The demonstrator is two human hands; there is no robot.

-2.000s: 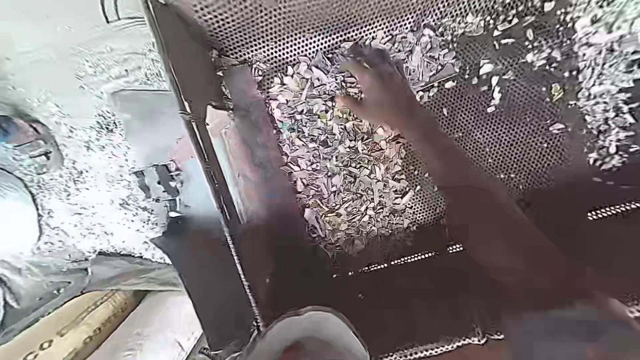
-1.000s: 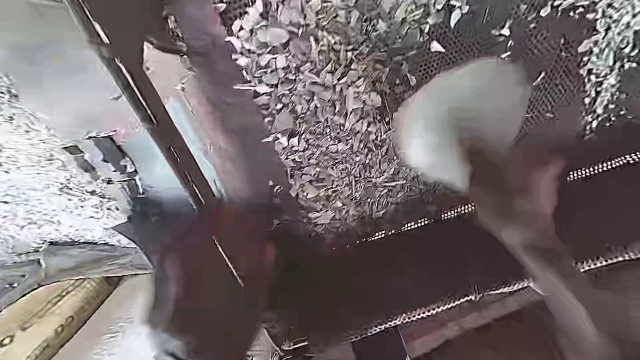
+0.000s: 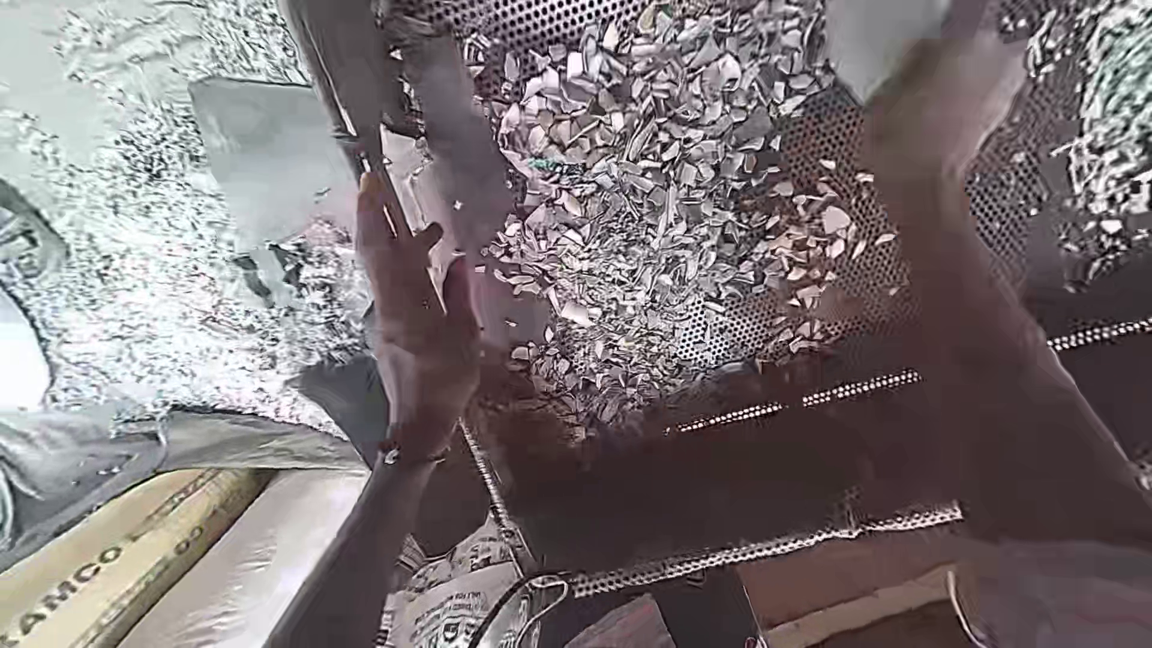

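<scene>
Pale flakes, apparently plastic scrap (image 3: pixel 648 180), lie heaped on a perforated metal screen (image 3: pixel 837 162). Over the metal edge bar at the heap's left is my left hand (image 3: pixel 418 333), fingers spread and pointing up the view, holding nothing visible. At the upper right, my right hand (image 3: pixel 945 99) is blurred and holds a pale, rounded object (image 3: pixel 877 40), possibly a scoop or bowl, cut off by the top of the view. The fingers on that object cannot be made out clearly.
More pale flakes (image 3: pixel 1116 117) lie at the far right. Left of the bar, small white bits cover the floor (image 3: pixel 135 225) around a flat grey piece (image 3: pixel 261 144). Printed sacks (image 3: pixel 135 549) lie lower left. A dark ledge with a perforated strip (image 3: pixel 765 553) runs below the screen.
Two seconds ago a bare hand was on the flakes and a pale round container stood at the bottom edge. The pale object has since moved up and right with my right hand.
</scene>
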